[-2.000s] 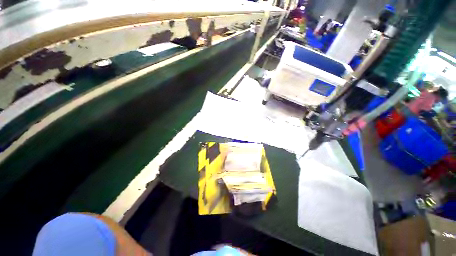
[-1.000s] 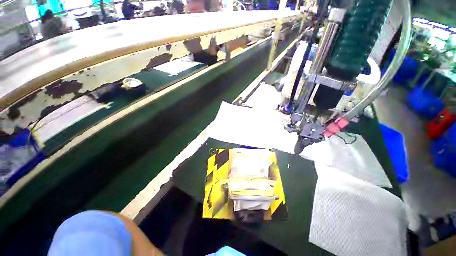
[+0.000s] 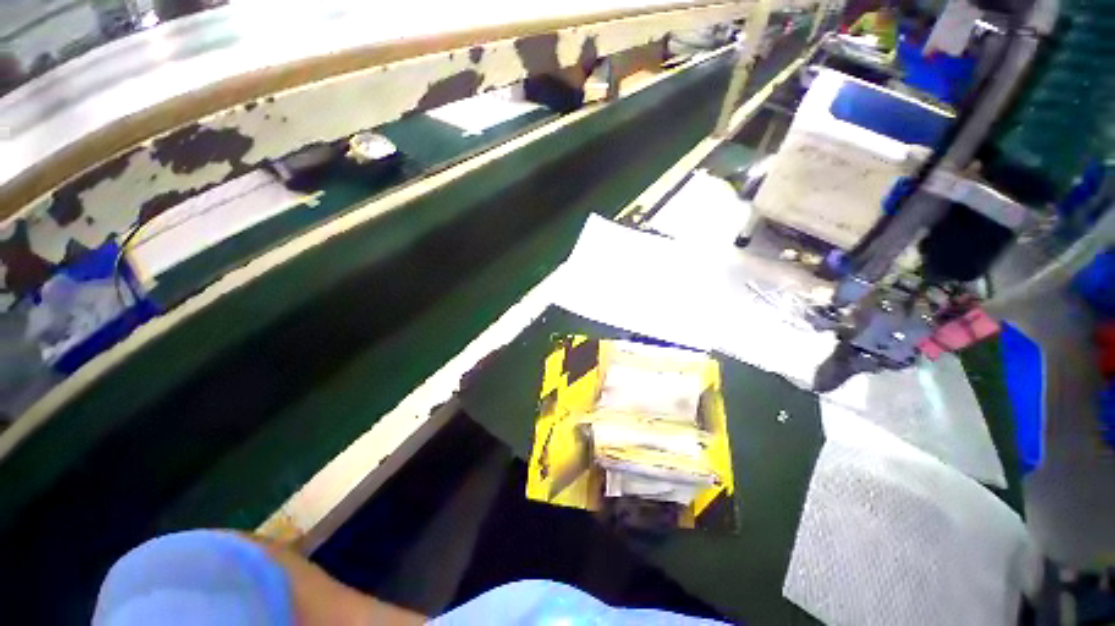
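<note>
Neither of my hands shows; a blue sleeve (image 3: 196,581) and a strip of bare arm are cut off by the lower left edge, and more blue cloth shows at the bottom middle. Nearest in front is the padded work rest (image 3: 654,422), a stack of whitish pads bound with yellowed tape. It sits on yellow-black hazard tape (image 3: 556,459) on the dark green bench, and nothing lies on the pads. The auto-feed screwdriver (image 3: 886,330) is behind and right of the rest, blurred, with a reddish-pink part near its tip.
The green conveyor belt (image 3: 404,281) runs along the left behind a cream edge rail (image 3: 404,422). White paper (image 3: 685,294) lies behind the rest. A textured translucent sheet (image 3: 905,526) is to its right. The white screw feeder (image 3: 831,165) stands at the back. A blue bin (image 3: 1025,397) is at far right.
The view has swung about, and the rest now appears farther right than before. The screwdriver also shows farther right and blurred. More blue cloth shows at the bottom. Both hands stay out of view.
</note>
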